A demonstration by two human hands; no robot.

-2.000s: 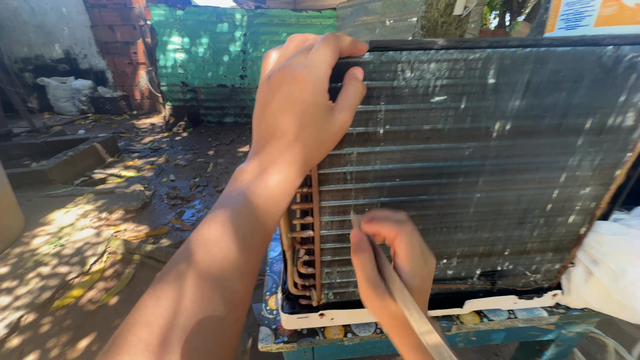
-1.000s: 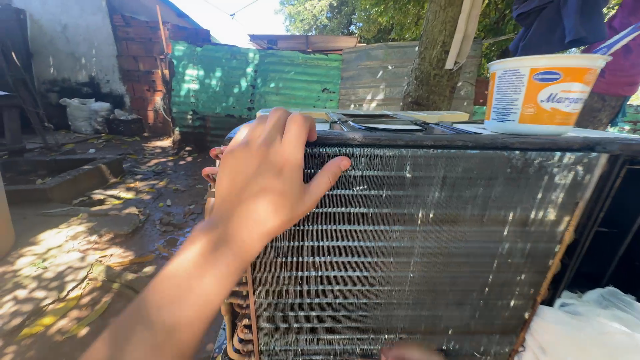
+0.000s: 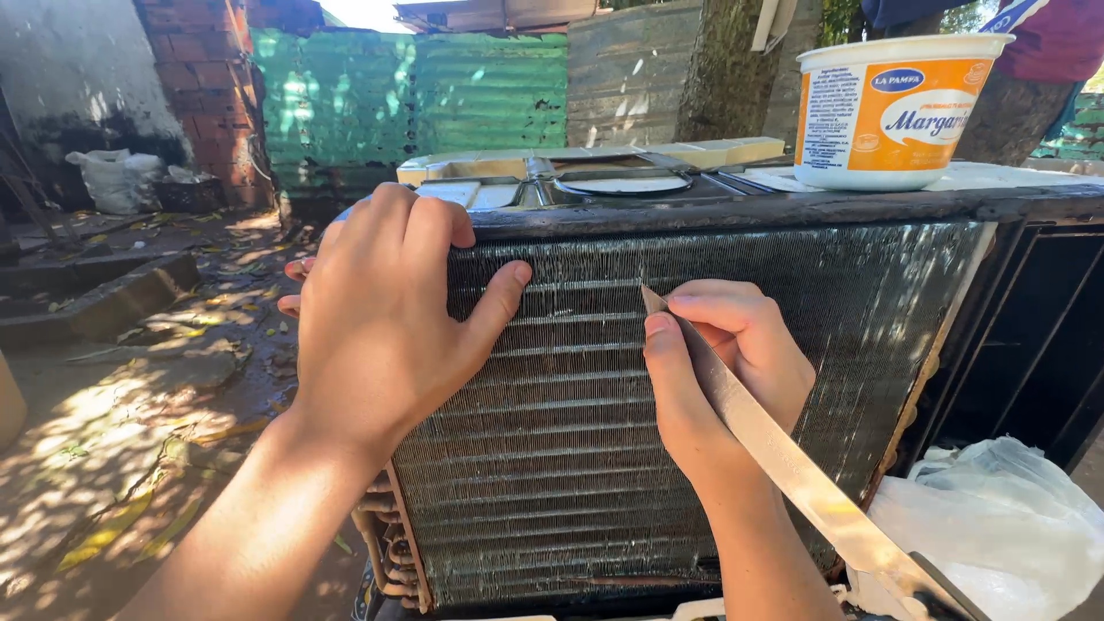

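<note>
A finned condenser coil (image 3: 552, 448) stands upright before me, with bent copper tubes (image 3: 392, 552) along its left edge. My left hand (image 3: 388, 302) rests over the coil's top left corner, fingers over the upper edge and thumb against the fins. In my right hand (image 3: 733, 362) is a long flat metal blade (image 3: 785, 457), pinched near its pointed tip between thumb and fingers. The tip touches or nearly touches the fins in the upper middle of the coil. The blade's other end runs down to the lower right, where a dark part shows.
A margarine tub (image 3: 897, 121) stands on the unit's top, beside a black frame with a round opening (image 3: 623, 183). White plastic bags (image 3: 992, 526) lie at the lower right. Behind are a tree trunk (image 3: 729, 73) and green corrugated sheets (image 3: 414, 90). Someone's clothed body partly shows at the upper right.
My right hand, barely visible at the bottom edge a second ago, has moved up to the upper fins with the blade. The left hand stays on the coil's top corner.
</note>
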